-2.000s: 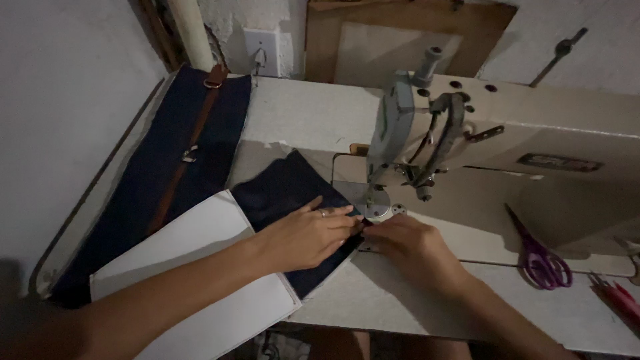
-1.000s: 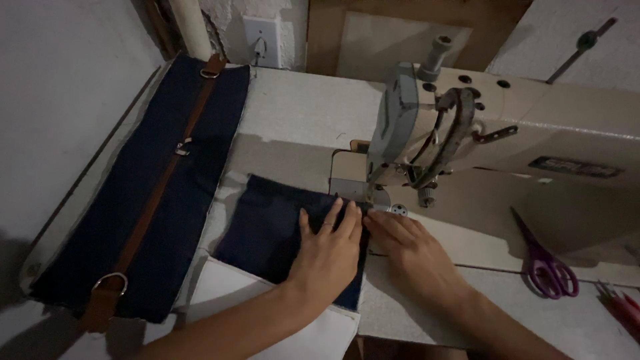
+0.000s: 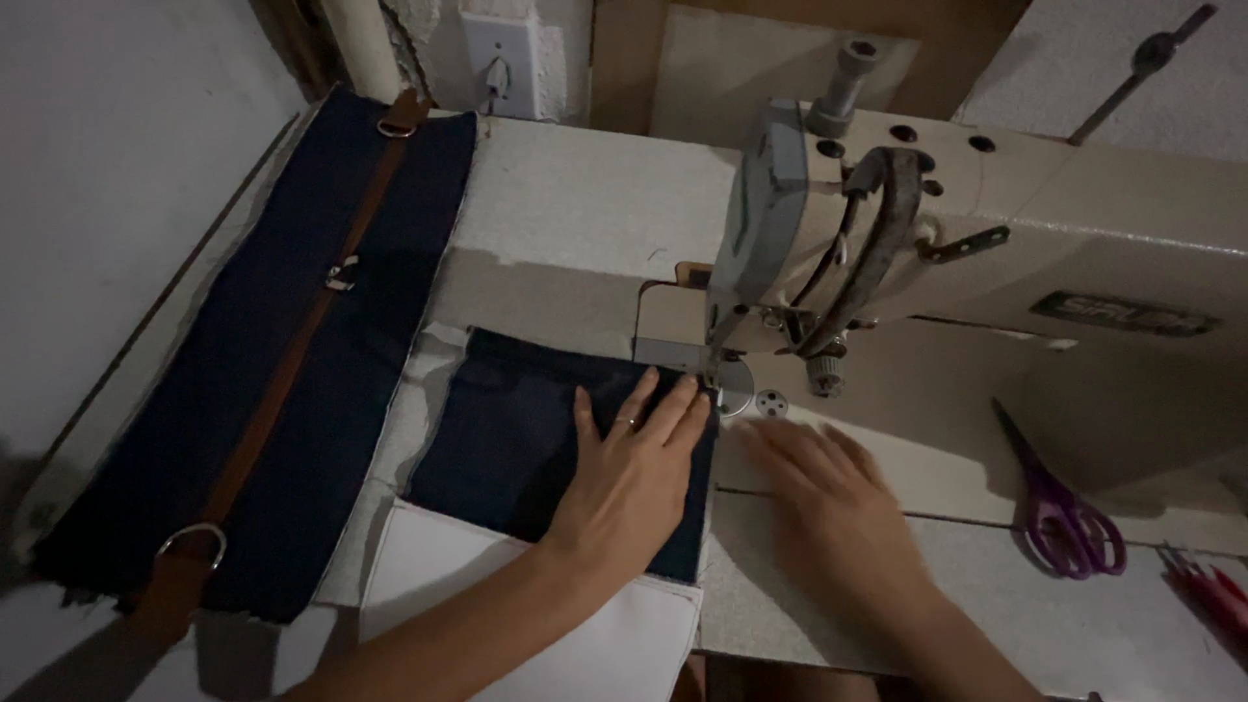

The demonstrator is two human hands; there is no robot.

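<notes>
A dark blue fabric piece [image 3: 507, 419] joined to or overlapping a white panel [image 3: 448, 585] lies on the table, its upper right corner at the presser foot of the sewing machine [image 3: 975, 214]. My left hand [image 3: 634, 468] rests flat on the blue fabric with fingers spread, a ring on one finger. Just right of the fabric's edge, my right hand [image 3: 829, 487] is blurred, below the round needle plate [image 3: 733, 385]; nothing shows in it. The needle tip is too small to make out.
Left lies a long dark blue panel [image 3: 263, 322] with a brown strip, zipper pull and metal D-rings. Purple-handled scissors [image 3: 1068, 522] and red-handled tools [image 3: 1209, 595] lie at the right. A wall outlet [image 3: 500, 68] holds a plug behind the table.
The blue fabric has turned and now lies squarer to the machine. My right hand has come away from the fabric edge it touched one second ago. My left hand stays on the fabric.
</notes>
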